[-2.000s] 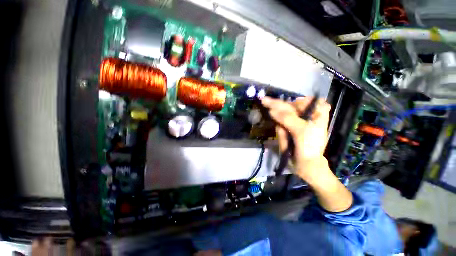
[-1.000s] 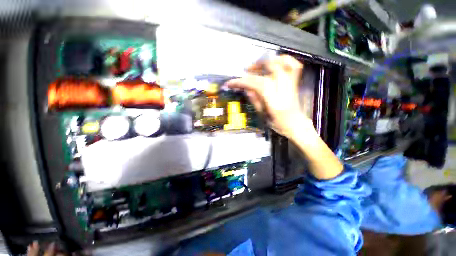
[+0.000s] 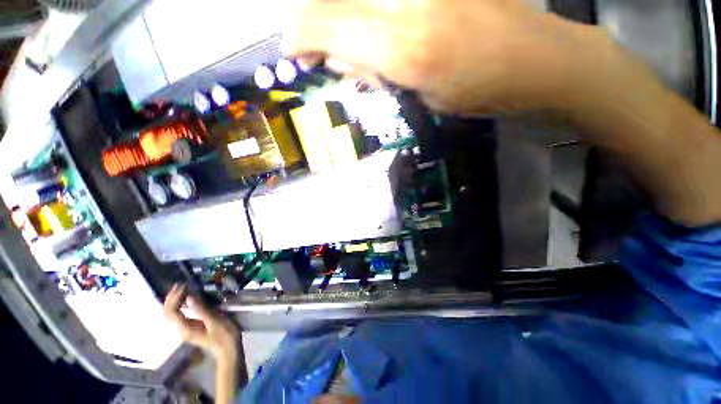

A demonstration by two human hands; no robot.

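A large green circuit board (image 3: 431, 189) lies in a dark carrier tray (image 3: 474, 205). It bears copper-orange coils (image 3: 154, 147), round white-topped capacitors (image 3: 182, 186), a brownish-gold transformer (image 3: 257, 146), a yellow block (image 3: 324, 136) and a long silver heatsink (image 3: 324, 209) crossed by a black cable (image 3: 250, 217). My right hand (image 3: 387, 47) is over the board's far part, with its fingertips near small white-topped parts. Its palm side is hidden, so I cannot tell if it holds anything. My left hand (image 3: 198, 319) is at the tray's near left corner, fingers apart, with nothing visible in it.
Another board (image 3: 59, 217) with yellow and orange parts lies to the left. A silver metal rail (image 3: 356, 309) runs along the near side. Grey and dark line sections (image 3: 537, 189) are to the right of the tray. My blue sleeves and smock fill the near side.
The view has turned and shifted over the board. My right hand looks larger and covers the far part. My left hand, barely in view before, now shows at the tray's corner.
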